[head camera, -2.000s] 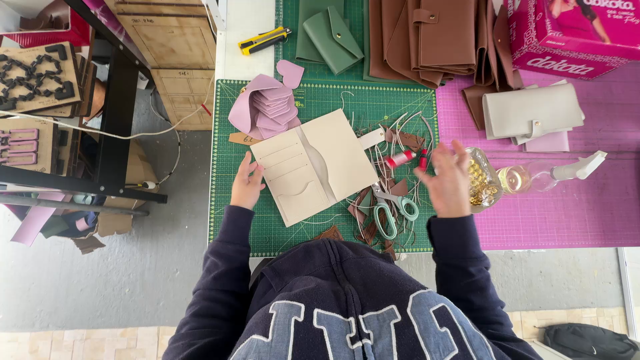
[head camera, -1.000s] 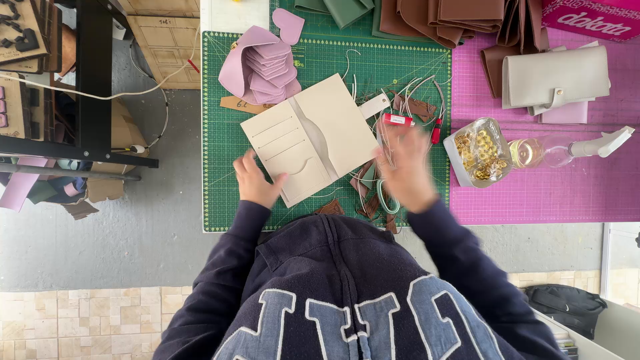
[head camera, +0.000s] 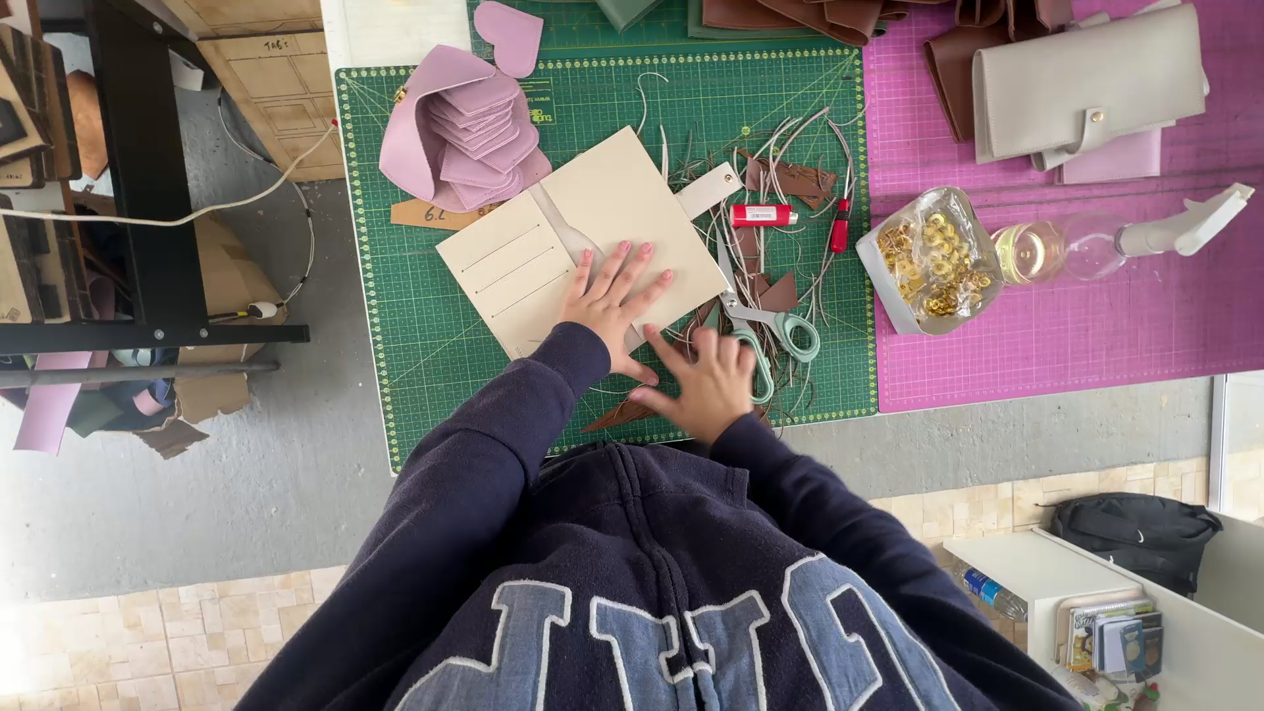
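A cream leather wallet (head camera: 632, 188) with card slots and a snap strap lies spread open and tilted on the green cutting mat (head camera: 415, 336). My left hand (head camera: 612, 301) rests flat on it, fingers apart. Beside the wallet's lower right corner is my right hand (head camera: 706, 380), fingers spread and holding nothing that shows. Teal-handled scissors (head camera: 760, 331) lie just right of it, among thread ends and brown leather scraps (head camera: 790, 181). A red lighter (head camera: 762, 215) sits above the scissors, with a small red-handled tool (head camera: 840, 227) to its right.
Folded lilac leather pieces (head camera: 469, 128) and a lilac heart (head camera: 510, 38) are at upper left. On the pink mat (head camera: 1066, 336) stand a box of gold-coloured fittings (head camera: 933, 262), a clear spray bottle (head camera: 1086, 249) and a grey wallet (head camera: 1086, 84). Brown leather pieces (head camera: 790, 15) lie at the top.
My left hand has moved from the wallet's left edge onto its middle. My right hand has come down and left from beside the red lighter to the wallet's lower right.
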